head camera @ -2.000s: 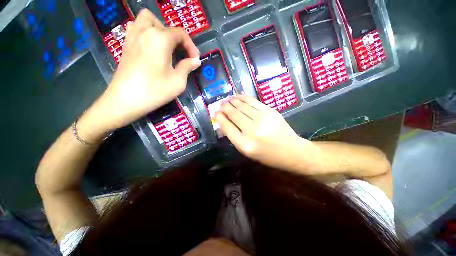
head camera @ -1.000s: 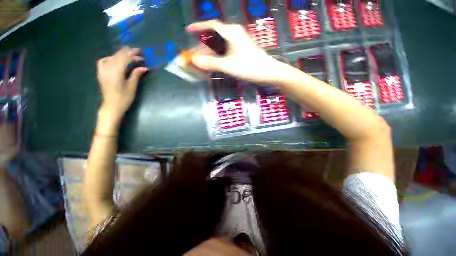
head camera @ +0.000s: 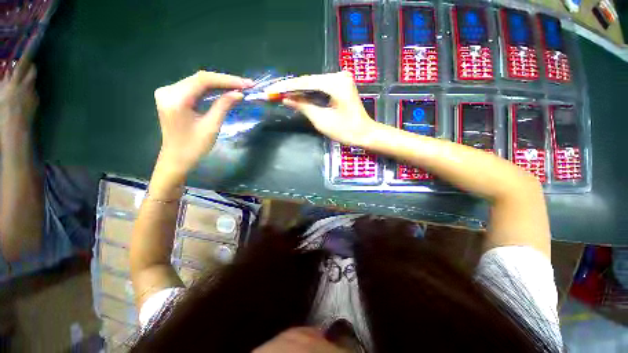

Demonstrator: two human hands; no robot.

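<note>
My left hand (head camera: pixel 189 117) pinches the edge of a clear glossy film sheet with blue prints (head camera: pixel 237 127), held above the green bench. My right hand (head camera: pixel 330 103) holds a small white-and-orange card (head camera: pixel 274 96) at the same spot, its tip close to my left fingertips. To the right, a clear blister tray (head camera: pixel 447 93) holds red keypad phones in two rows. The far-row phones (head camera: pixel 419 45) show blue prints on their screens. In the near row, one phone (head camera: pixel 417 120) shows a blue print, while those to its right have dark screens. My right forearm crosses the near row.
The dark-green bench (head camera: pixel 110 89) has a near edge in front of me. A parts tray with round pale items (head camera: pixel 206 224) sits below it. At the far left are another person's hand and arm (head camera: pixel 17 124) beside another tray. Small items lie at the top right corner.
My hands have come together at the film sheet, which is now lifted and bent. Since the oldest frame, both hands have left the phone in the tray, and the view has shifted left.
</note>
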